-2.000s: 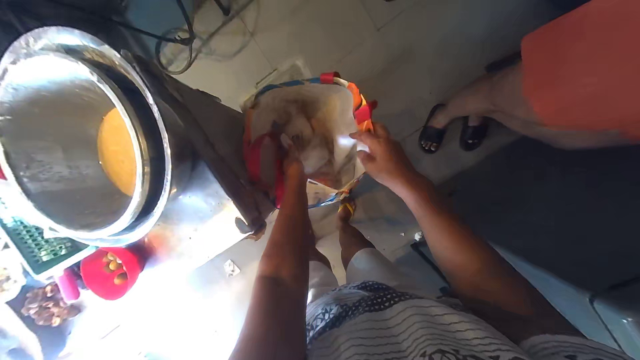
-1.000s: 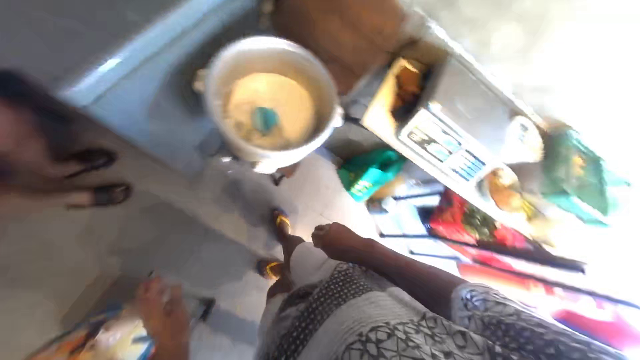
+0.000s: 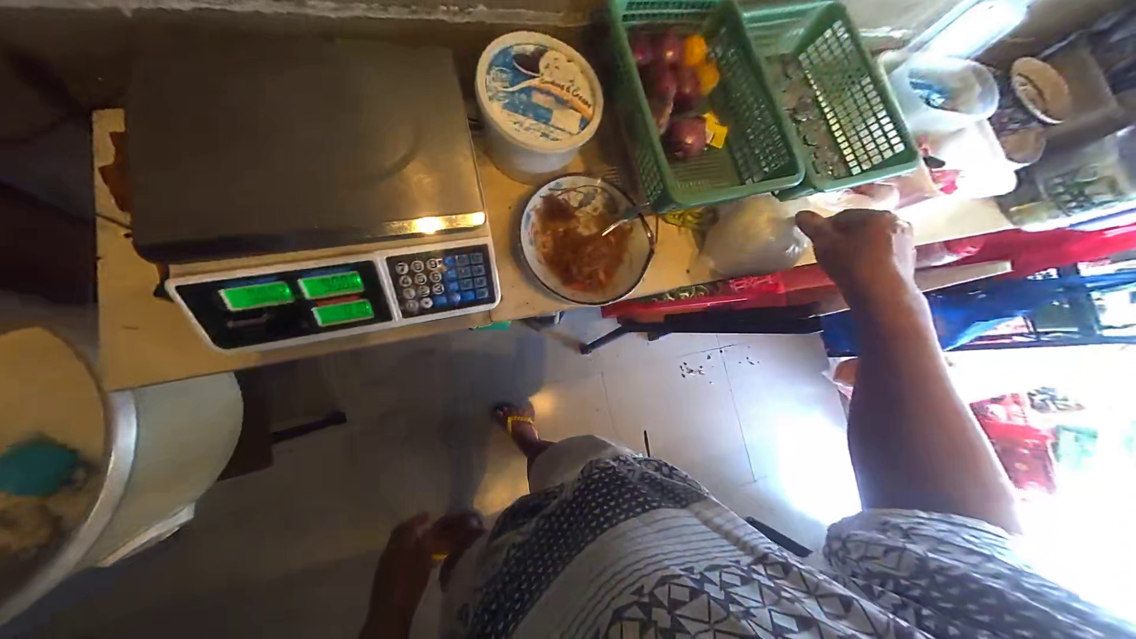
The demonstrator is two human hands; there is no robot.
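On the right, my right hand (image 3: 861, 253) reaches over the table with its fingers bent beside a knotted clear plastic bag (image 3: 754, 238) of pale contents; whether it grips anything is unclear. Low in the view hangs my left hand (image 3: 410, 543), dark and blurred near my leg, its fingers hard to make out. Left of the bag lies a patterned bowl (image 3: 581, 240) of reddish shredded food with a spoon in it. A digital scale (image 3: 302, 151) with lit green displays stands farther left. Behind the bowl is a lidded white tub (image 3: 539, 102).
Green plastic baskets (image 3: 719, 182), one with red onions, stand at the back of the table (image 3: 160, 359). A large metal pot (image 3: 120, 461) is at lower left. Clear containers (image 3: 945, 93) are at upper right. Dark metal bars (image 3: 710, 324) run below the table's edge.
The view has swung round to the table with the scale. My right hand has gone from near my waist out over the table. The woven basket from the earlier frames is out of view.
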